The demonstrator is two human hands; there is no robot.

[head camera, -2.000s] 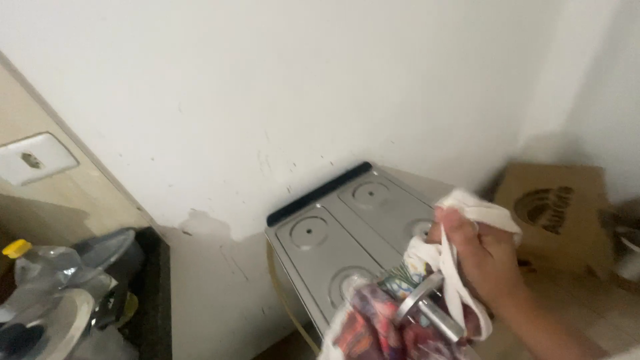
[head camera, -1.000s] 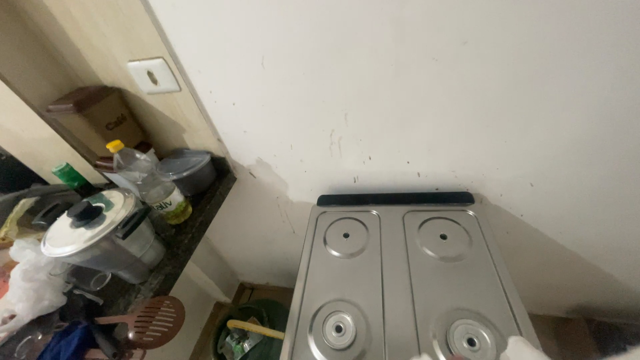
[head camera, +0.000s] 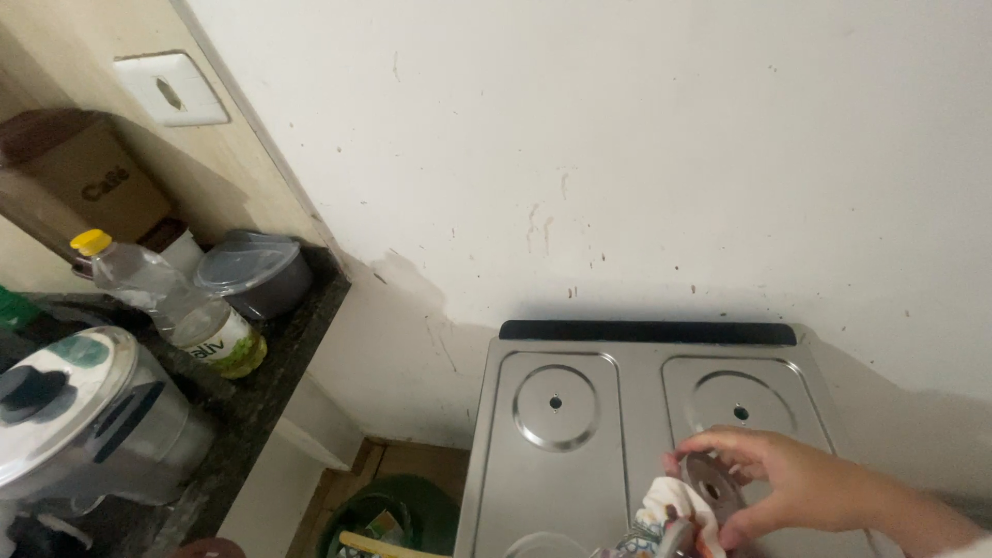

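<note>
My right hand (head camera: 783,480) comes in from the lower right and grips a round metal burner part (head camera: 711,488) by its rim, fingers on top and thumb below. A white printed cloth (head camera: 678,508) touches the part's left side, with another metal piece (head camera: 676,536) partly wrapped in it at the bottom edge. Both are over the steel stove top (head camera: 554,480), which has round recesses with small central holes and a black strip (head camera: 647,332) along its back. The two rear recesses hold no burner parts. My left hand is not visible.
On the dark stone counter (head camera: 310,333) at left stand a lidded metal pot (head camera: 70,403), a yellow-capped oil bottle (head camera: 225,341), a lidded plastic tub (head camera: 263,271) and a coffee box (head camera: 93,178). A green bin (head camera: 434,504) sits on the floor between counter and stove.
Two seconds ago the right hand held the cloth and a metal burner part at the stove's right; one second ago it was out of view. Now it grips a round part over the stove.
</note>
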